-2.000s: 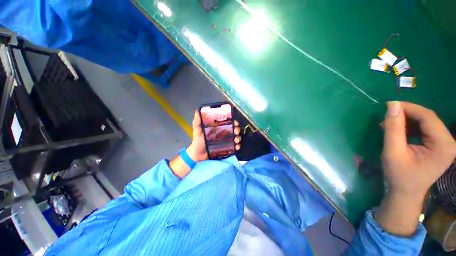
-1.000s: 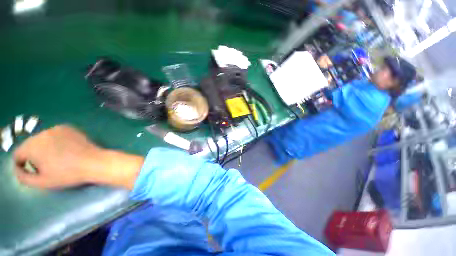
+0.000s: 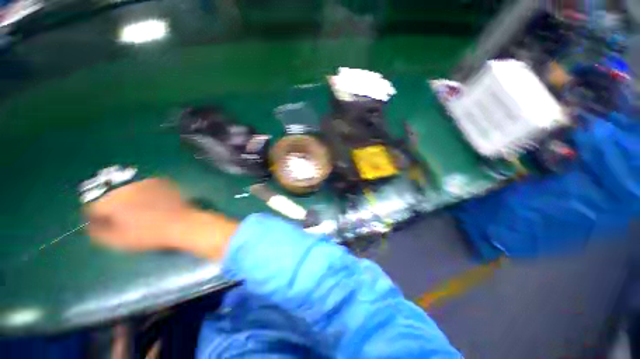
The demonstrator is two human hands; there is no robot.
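Note:
My right hand [image 3: 151,214] is blurred at the left of the bench, with its fingers curled closed. A thin solder wire [image 3: 56,242] runs from the lower left up to the fingers, which look shut on it; the grip itself is blurred. The small white battery cells [image 3: 105,182] lie on the mat just beyond the hand, smeared together by blur and partly hidden behind it. My left hand cannot be made out in the picture.
On the green mat [image 3: 231,63] are a dark fan [image 3: 217,140], a round tan-rimmed tin [image 3: 300,164], a slim pale-handled tool [image 3: 286,206], a black station with yellow label [image 3: 377,163] and a white vented box [image 3: 507,109]. A blue-sleeved person [image 3: 554,203] is at right.
The view has swung from the phone and bench edge to the tools on the right. The phone and my left hand have left the picture. My right hand stays beside the cells.

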